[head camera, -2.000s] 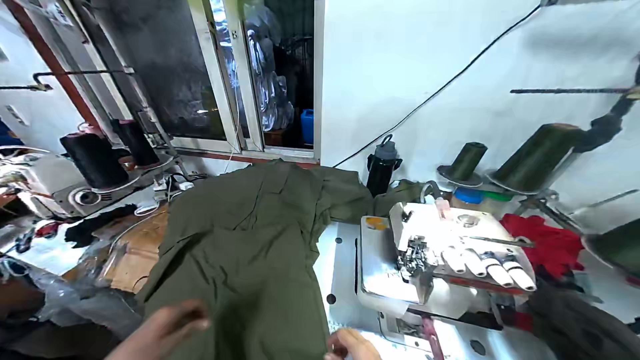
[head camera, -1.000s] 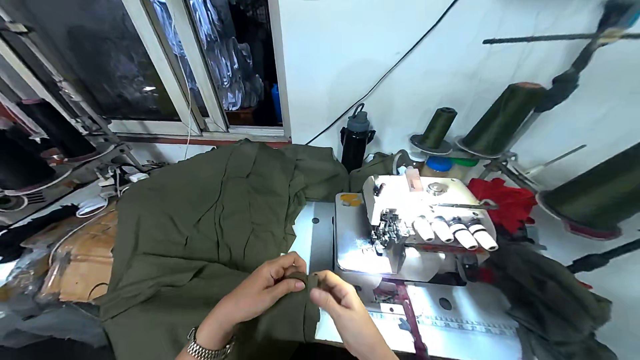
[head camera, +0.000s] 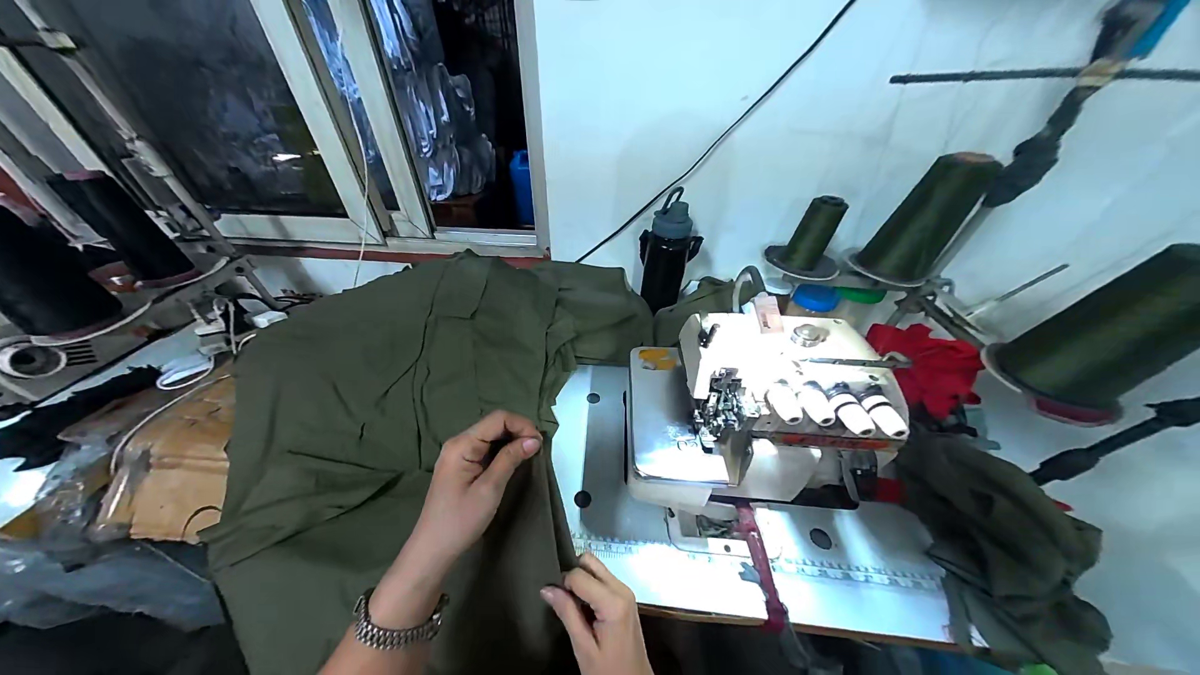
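An olive-green garment (head camera: 375, 403) lies spread left of the white overlock sewing machine (head camera: 797, 384). My left hand (head camera: 478, 478), a metal-band watch on its wrist, pinches the garment's right edge between thumb and forefinger. Lower down, my right hand (head camera: 595, 605) is at the same edge, near the front of the metal machine table; its thumb and forefinger are close to the cloth, and whether they grip it cannot be told. The edge runs between both hands, left of the machine's presser area.
Green thread cones (head camera: 1106, 328) stand at right, above red cloth (head camera: 923, 366) and a bunched dark green cloth (head camera: 1003, 544). A black bottle (head camera: 667, 248) is behind the machine. Black thread cones (head camera: 56, 272) and cardboard in plastic (head camera: 178, 459) are at left.
My hands were close together at the garment's edge one second ago. Now they are apart, the left farther up the edge and the right lower down.
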